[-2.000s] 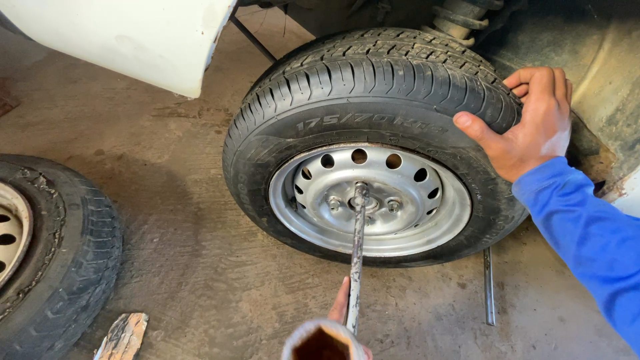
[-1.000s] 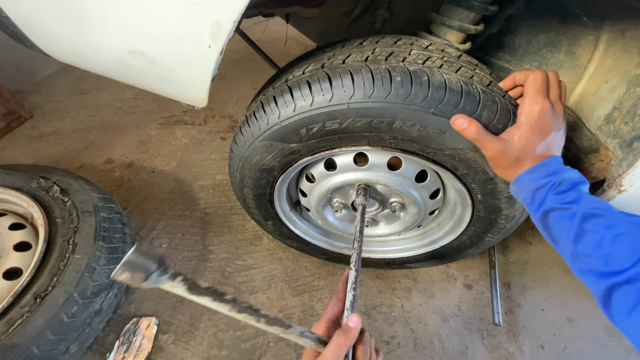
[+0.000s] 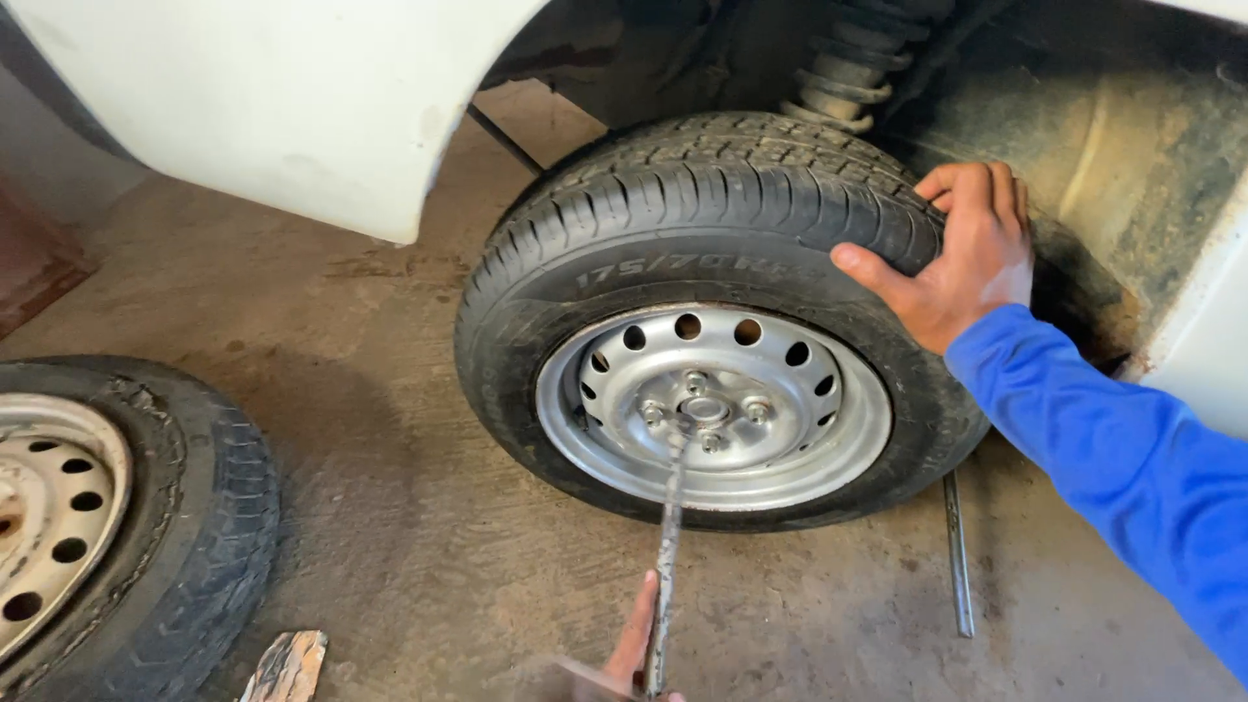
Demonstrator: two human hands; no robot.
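My right hand (image 3: 960, 258), in a blue sleeve, rests on the upper right shoulder of a mounted tyre (image 3: 702, 244), thumb on the sidewall and fingers over the tread. Low in the view, my left hand (image 3: 634, 648) holds the metal shaft of a lug wrench (image 3: 666, 556), partly cut off by the bottom edge. The wrench's far end is close to the lower left wheel nuts of the silver steel rim (image 3: 712, 395); whether it touches a nut I cannot tell. Several wheel nuts (image 3: 758, 412) surround the hub centre.
A worn tyre (image 3: 224, 526) with a rusty rim lies at the left on the concrete floor. Nearby is a broken piece of wood (image 3: 288, 668). A metal rod (image 3: 958, 556) extends below the mounted tyre. White bodywork (image 3: 292, 107) and a coil spring (image 3: 843, 83) are above.
The wrench's far end has come off the top wheel nut and moved down. Its crossbar, seen at the left one second ago, is now a blur at the bottom. My right hand stays on the tyre.
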